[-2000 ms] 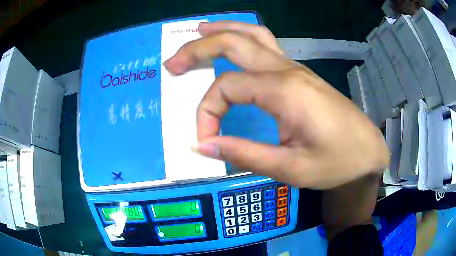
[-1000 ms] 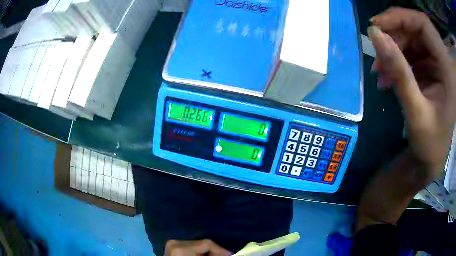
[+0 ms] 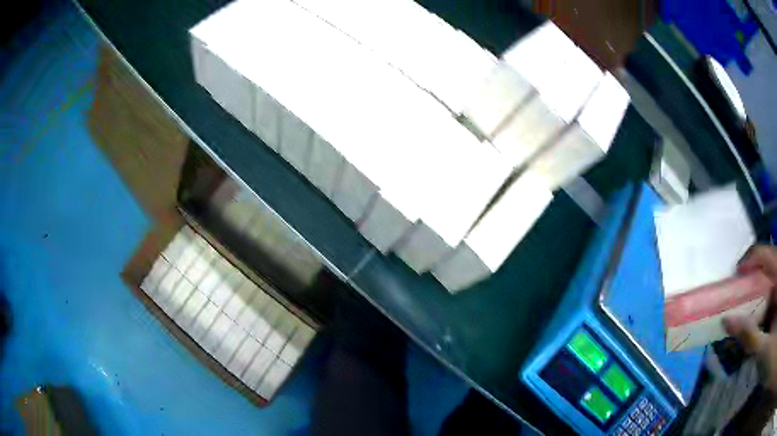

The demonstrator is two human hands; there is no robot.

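My right hand (image 3: 756, 298) is at the right edge, blurred and partly cut off. Its thumb and fingers grip the end of a white product box (image 3: 703, 238) with a pinkish-red side panel. The box is over the blue pan of the counting scale (image 3: 635, 272); whether it touches the pan cannot be told. The scale's three green displays are lit but too blurred to read. My left hand is not in view.
Stacked finished boxes (image 3: 341, 111) stand in tight white rows on the dark green bench (image 3: 409, 298), left of the scale. An open brown shipping carton (image 3: 204, 341) filled with white boxes is on the blue floor. Blue items show at the top right.
The view has swung left, bringing the stacked rows and floor carton into the middle. My right hand, empty before, now grips the box at the scale. My left hand with the pale sheet has left view.
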